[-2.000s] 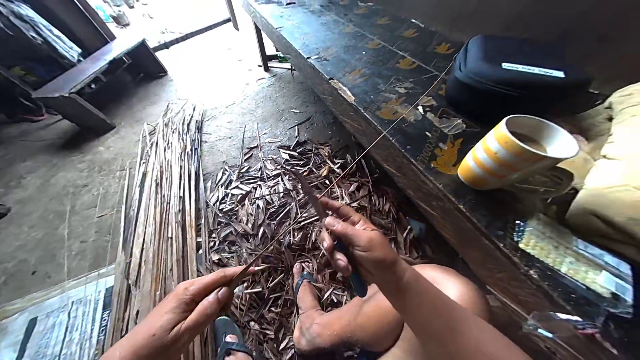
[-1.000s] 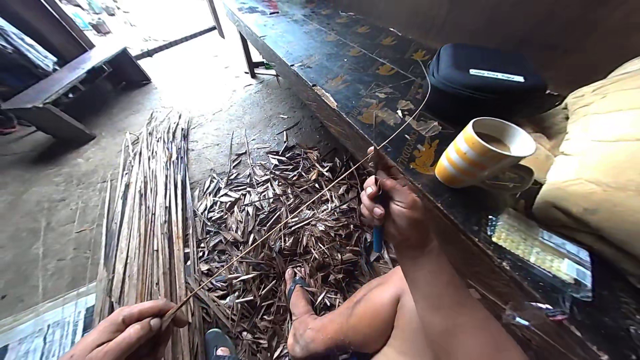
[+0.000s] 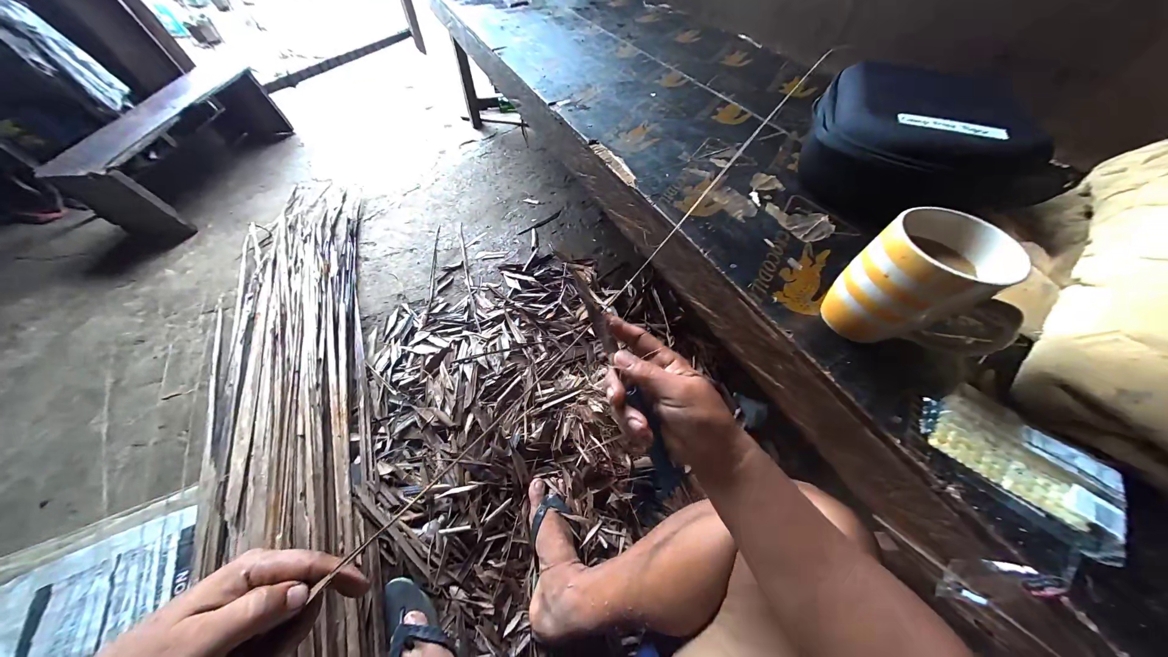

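Observation:
My left hand (image 3: pixel 265 598), at the bottom left, pinches the near end of a thin plant strip (image 3: pixel 411 500) between thumb and fingers. The strip runs up and right across the shavings toward my right hand (image 3: pixel 671 392). That hand is closed around the blue handle of a knife (image 3: pixel 595 315), its dark blade pointing up and left. Beyond the blade the strip's pale far part rises over the table edge. A bundle of long dry strips (image 3: pixel 292 365) lies on the floor at the left, beside a heap of brown shavings (image 3: pixel 493 365) around my feet.
At the right, a dark patterned table (image 3: pixel 630 100) holds a yellow-striped mug (image 3: pixel 899 283) with a drink, a black zip case (image 3: pixel 922 137), a clear plastic pack (image 3: pixel 1013 470) and a tan bag (image 3: pixel 1104 319). A low wooden bench (image 3: pixel 137 137) stands at upper left. Printed paper (image 3: pixel 100 566) lies lower left.
Since one second ago, my right hand with the knife has moved down and left, closer to my left hand. The strip's far end, curved over the table before, now reaches up nearly straight.

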